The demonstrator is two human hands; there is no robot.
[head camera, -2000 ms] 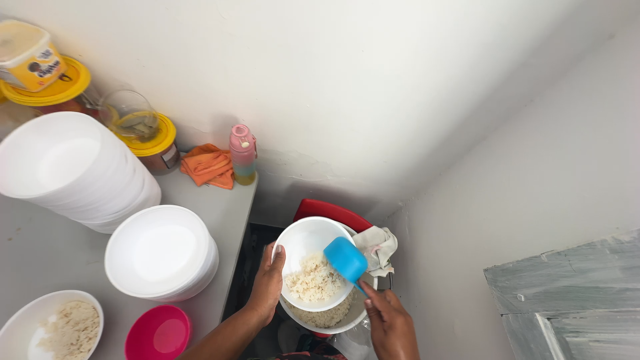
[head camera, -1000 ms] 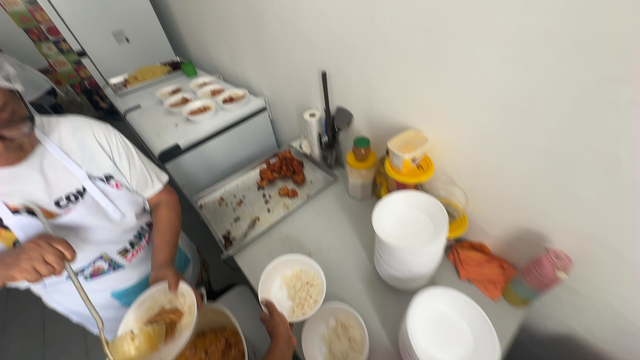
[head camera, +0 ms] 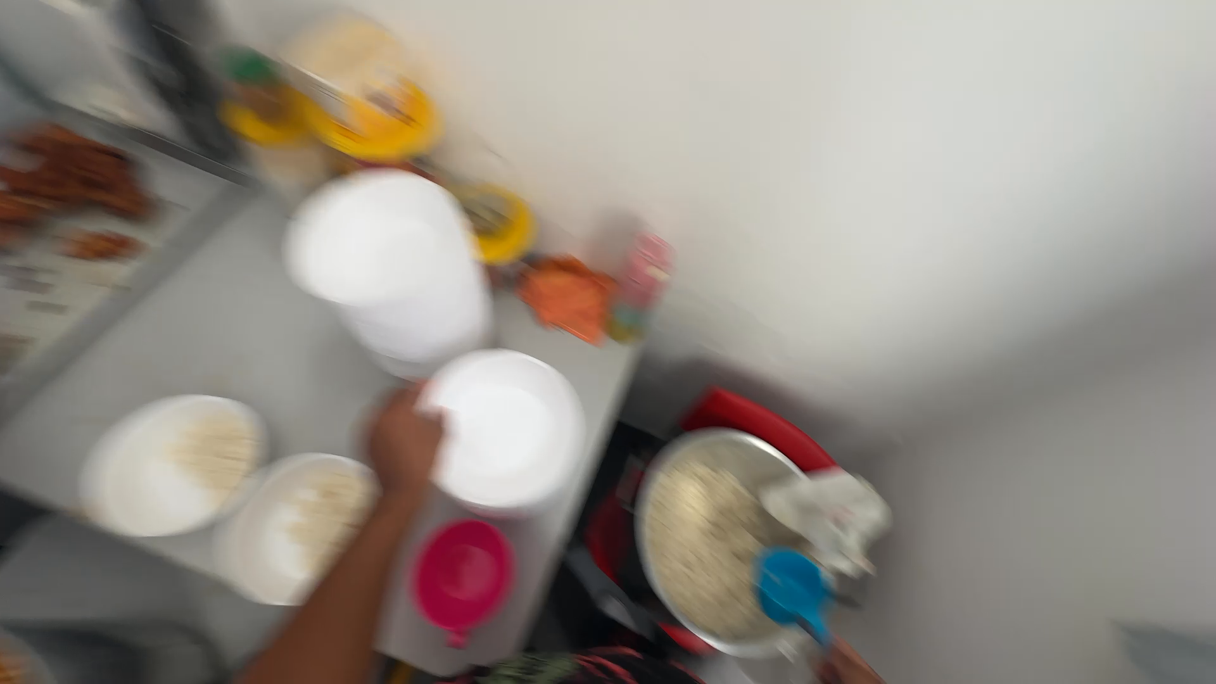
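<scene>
My left hand [head camera: 407,439] has its fingers at the left rim of a white bowl [head camera: 508,432] on top of the shorter stack; blur hides how firm the hold is. At the lower right, my right hand [head camera: 848,665] holds the handle of a blue scoop [head camera: 793,587], partly cut off by the frame's edge. The scoop is over the right side of a metal pot of rice [head camera: 708,541]. Two white bowls with rice, one at the left [head camera: 176,465] and one beside it [head camera: 299,527], rest on the grey table.
A taller stack of white bowls [head camera: 389,266], yellow-lidded containers [head camera: 370,119], an orange cloth [head camera: 568,296] and a pink bottle [head camera: 646,285] stand along the wall. A pink strainer or cup [head camera: 464,575] lies near the edge. A tray with browned food [head camera: 76,176] is at left; a whitish cloth [head camera: 831,518] hangs on the pot.
The view has swung back right. My left hand has left the rice bowl it touched one second ago and is now at the shorter bowl stack. Two rice bowls now stand side by side.
</scene>
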